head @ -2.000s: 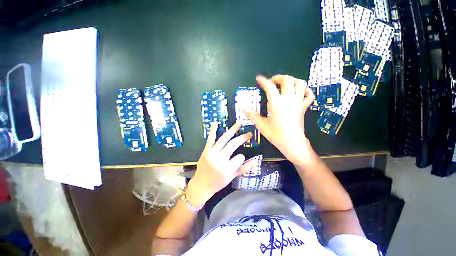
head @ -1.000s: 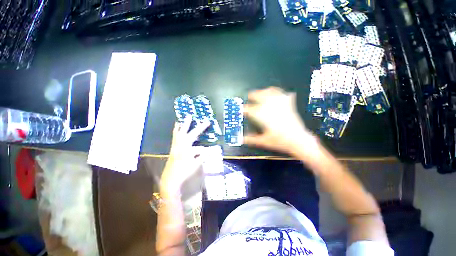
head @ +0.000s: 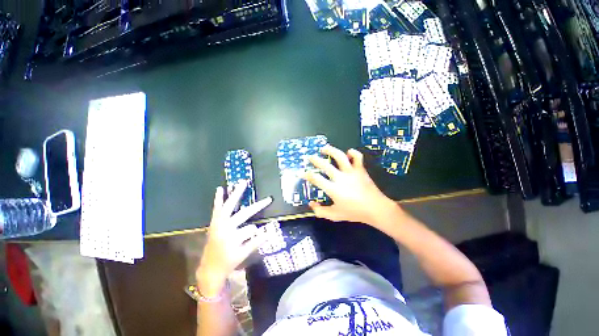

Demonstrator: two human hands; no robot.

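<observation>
One blue circuit board (head: pixel 238 164) lies left of centre near the table edge. Two more blue boards (head: pixel 289 157) lie side by side to its right. My left hand (head: pixel 226 239) is palm down with fingers apart, its fingertips over the lower end of the left board. My right hand (head: pixel 351 190) has its fingers spread on the right board of the pair, partly hiding it. White dotted keypad stickers (head: pixel 292 256) lie below the table edge at my lap, close to my left thumb; whether the thumb touches them I cannot tell.
Boards with white stickers (head: pixel 394 98) lie in a loose heap at right, beside tall black trays (head: pixel 519 98). A black tray (head: pixel 164 29) is at the far left. A white sheet stack (head: pixel 113 177), phone (head: pixel 61 172), round whitish object (head: pixel 27 162) and water bottle (head: pixel 25 217) are at left.
The view has shifted. The right board of the earlier left pair now lies beside the board near my right hand. The heap has gained stickered boards since the first frame.
</observation>
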